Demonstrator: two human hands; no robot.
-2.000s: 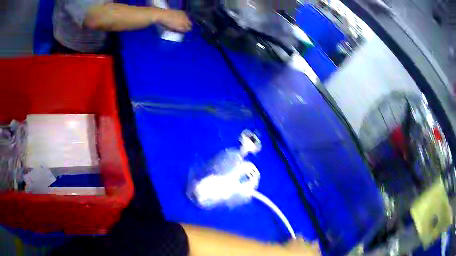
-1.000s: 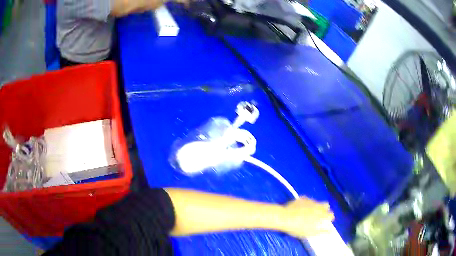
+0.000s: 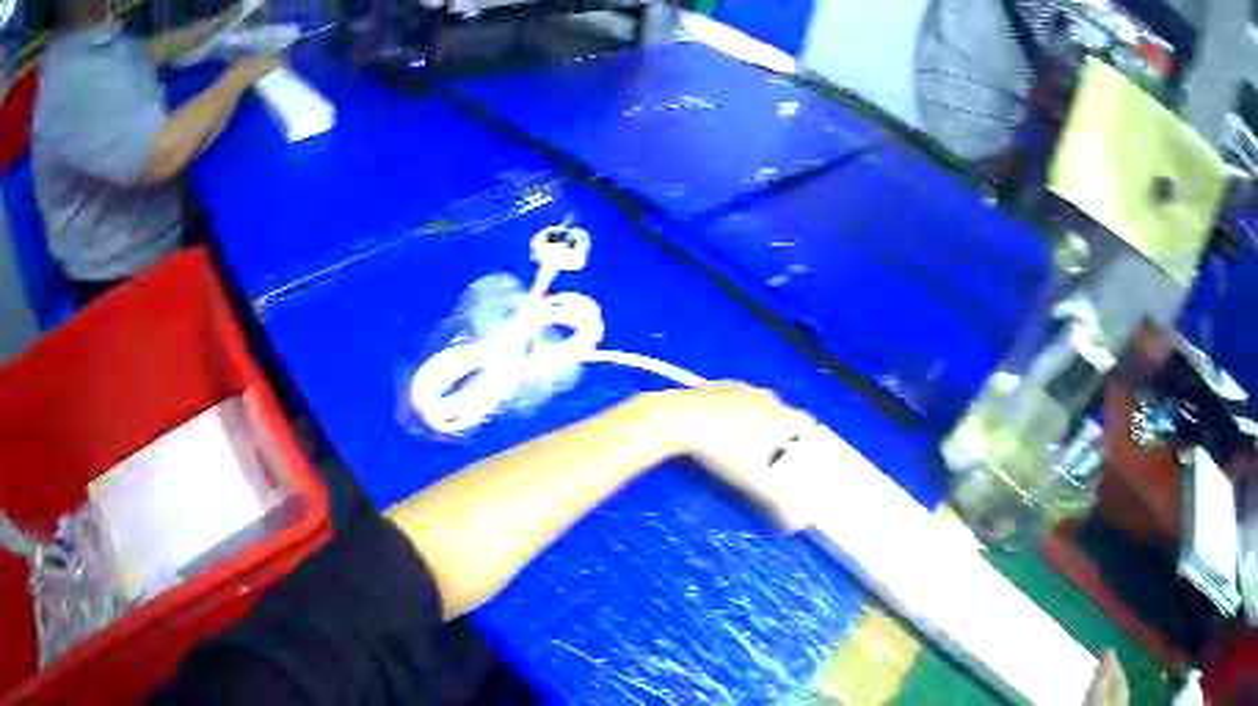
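Observation:
A long white power strip (image 3: 938,572) lies slantwise at the lower right, its face plain. My left hand (image 3: 745,435) is closed around its cord end. Only what looks like a fingertip of my right hand (image 3: 1106,681) shows at the strip's near end; the rest is cut off by the picture's lower edge. A white cord (image 3: 649,364) runs from under my left hand to a coil in a clear plastic bag (image 3: 490,352) on the blue sheeting. The mains plug (image 3: 560,247) lies at the coil's far side.
A red plastic tub (image 3: 207,324) at the left holds white strips and bagged cords. Another person (image 3: 104,145) in grey sits beyond it, hands near a white strip (image 3: 295,105). Tan tape (image 3: 872,662) joins blue and green sheeting. A brown-red shelf and papers are at the right.
The view has swung right, so tub and coil appear further left. More of the strip now shows beyond my left hand, and a fingertip has appeared at its near end.

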